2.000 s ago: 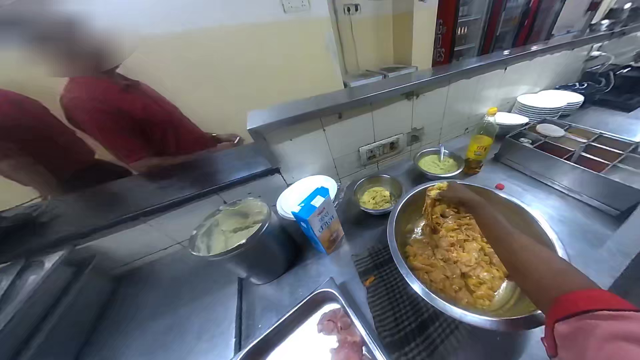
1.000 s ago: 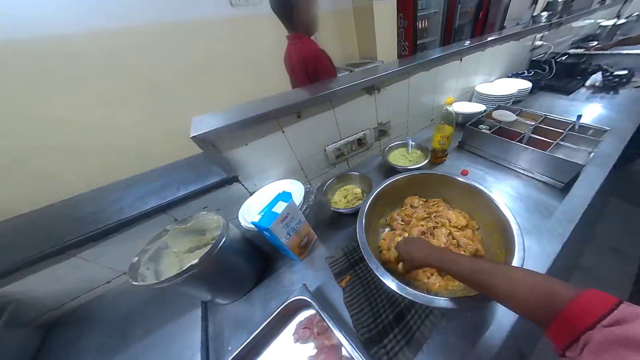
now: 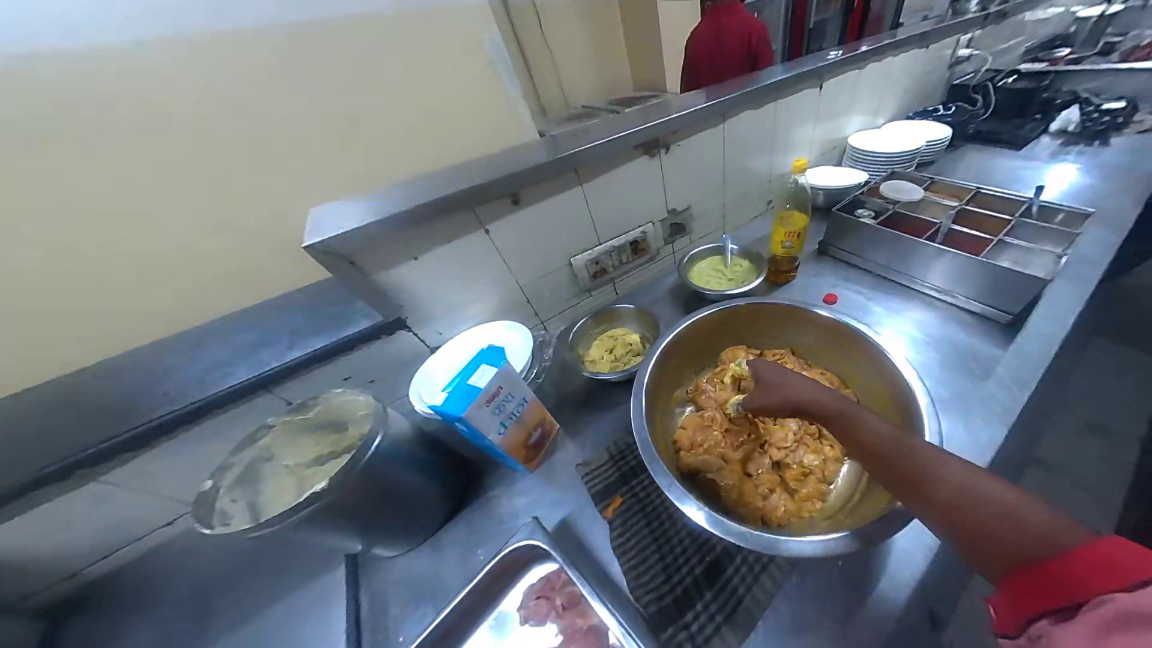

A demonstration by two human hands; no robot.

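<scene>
My right hand (image 3: 774, 389) is down in a large steel bowl (image 3: 646, 441), its fingers curled at pieces of marinated raw meat (image 3: 765, 468) coated in orange-yellow marinade. Yellowish paste clings to the fingertips. Whether the fingers grip a piece cannot be told. The bowl rests partly on a dark checked cloth (image 3: 670, 576). Behind it stand a small steel bowl of yellow paste (image 3: 614, 349) and another of green sauce (image 3: 723, 272) with a spoon in it. My left hand is out of view.
A steel pot (image 3: 396, 486) with creamy residue, a blue carton (image 3: 499, 409) and a tray (image 3: 468, 598) with raw meat lie left. Behind are an oil bottle (image 3: 789, 225), a red cap (image 3: 830, 299), a compartmented spice box (image 3: 936, 274) and stacked plates (image 3: 882, 153). A person in red (image 3: 727, 45) stands beyond the ledge.
My right hand went from the bowl's far side down into the meat, then rose a little toward the middle, fingers now curled. The person beyond the ledge has moved right. The view has shifted.
</scene>
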